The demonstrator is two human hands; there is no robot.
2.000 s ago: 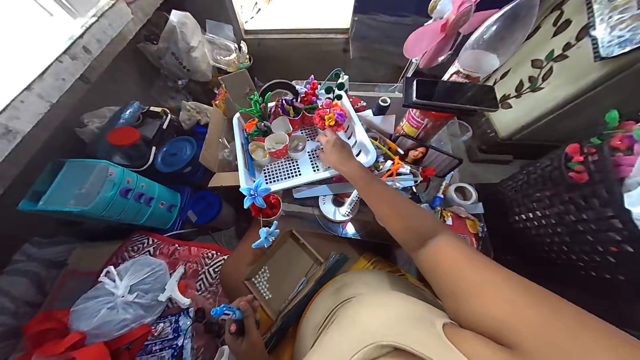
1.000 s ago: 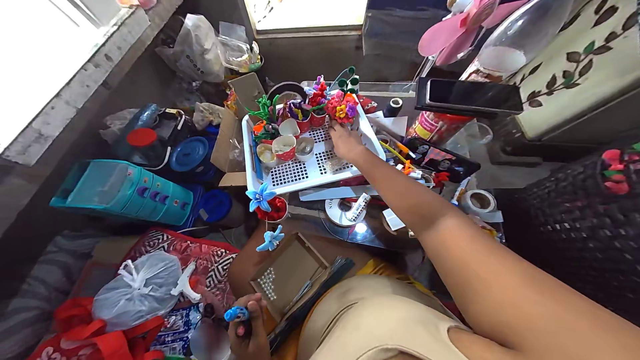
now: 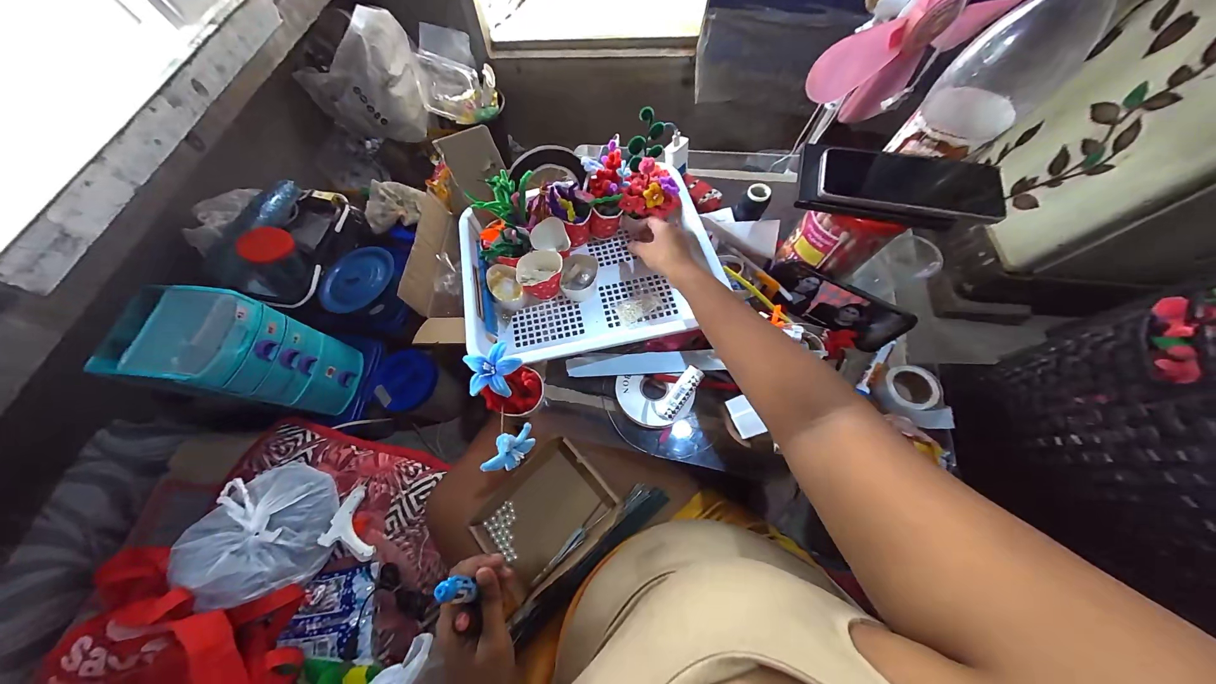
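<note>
My left hand (image 3: pixel 478 608) is closed around a small blue item (image 3: pixel 456 590) at the lower middle, beside an open cardboard box (image 3: pixel 560 503) with white beads (image 3: pixel 500 530). Reaching out over a white plastic basket (image 3: pixel 589 344), my right hand (image 3: pixel 657 245) has its fingers at the base of a cup of red pipe-cleaner flowers (image 3: pixel 652 188); whether they grip it is hidden. Several small paper cups (image 3: pixel 540 273) and a little clear bag of beads (image 3: pixel 638 307) are in the basket. Two blue pipe-cleaner flowers (image 3: pixel 492 369) stand near a red cup (image 3: pixel 518 391).
A ribbon spool (image 3: pixel 638 401) lies before the basket. To the right are a phone on a holder (image 3: pixel 907 185), a tape roll (image 3: pixel 912 388) and a black woven basket (image 3: pixel 1121 446). Teal drawers (image 3: pixel 256 351) and a tied plastic bag (image 3: pixel 261 532) are at the left.
My right hand remains at the red flowers, with its fingers now lower, near the base of their cup. My left hand still holds the blue item.
</note>
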